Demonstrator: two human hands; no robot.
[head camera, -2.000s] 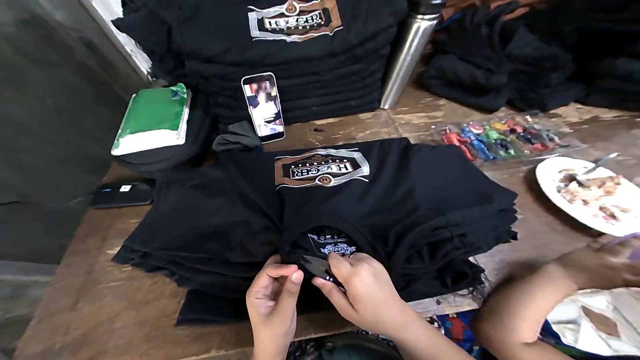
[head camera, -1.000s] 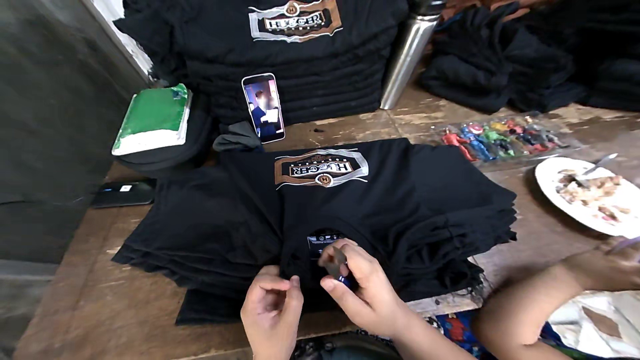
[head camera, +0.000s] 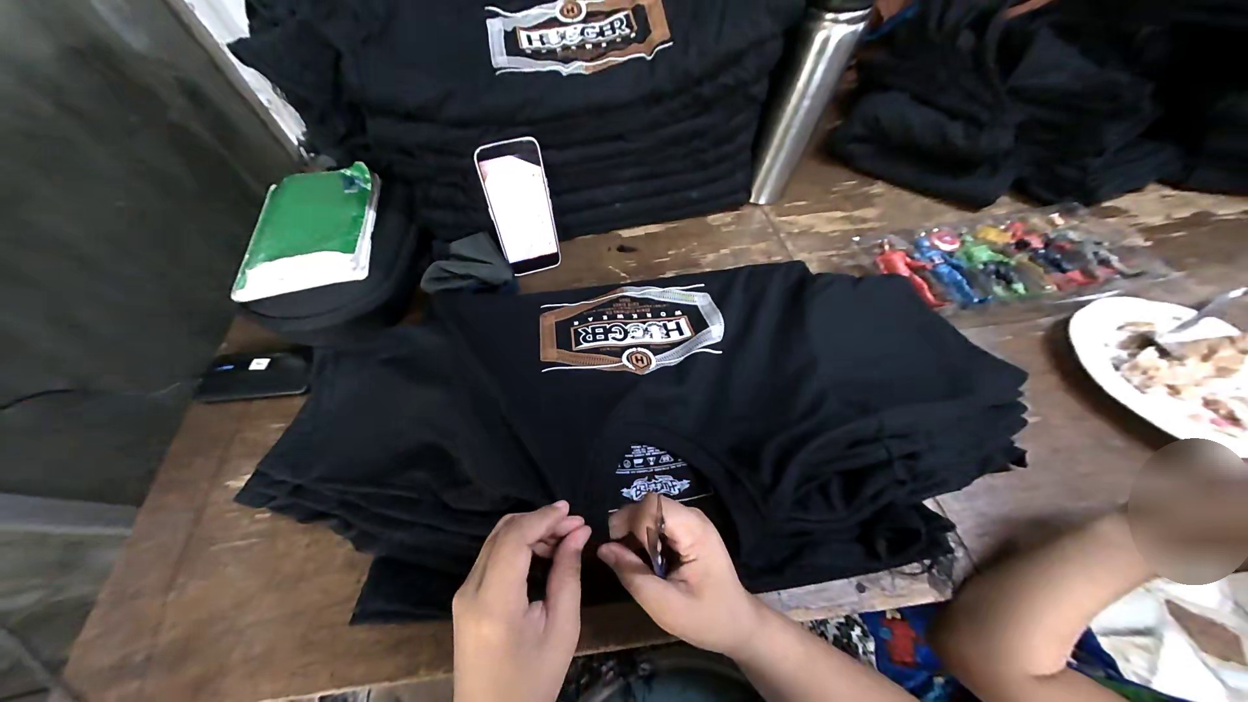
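Observation:
A stack of black T-shirts (head camera: 780, 341) with a printed logo lies on the wooden table, the top shirt's neckline toward me. My left hand (head camera: 526, 585) pinches the collar's edge between thumb and fingertips. Just right of it, my right hand (head camera: 682, 575) is curled around a small dark tool (head camera: 657, 536), which looks like thread snips; its tips point away from me. Whether the right fingertips also touch the collar is hard to tell. White printing (head camera: 651, 476) shows inside the neck, beyond my right hand.
Behind stand another shirt stack (head camera: 585, 146), a propped phone (head camera: 519, 205) and a steel flask (head camera: 809, 97). At left are a green-and-white packet (head camera: 310, 229) and a black device (head camera: 253, 376). Bagged toy figures (head camera: 1004, 258), a food plate (head camera: 1092, 375) and another person's arm (head camera: 1043, 585) are at right.
My right hand has turned, and the tool in it points away from me now. My left hand's fingers have come up to the collar's edge. The phone's screen picture has changed.

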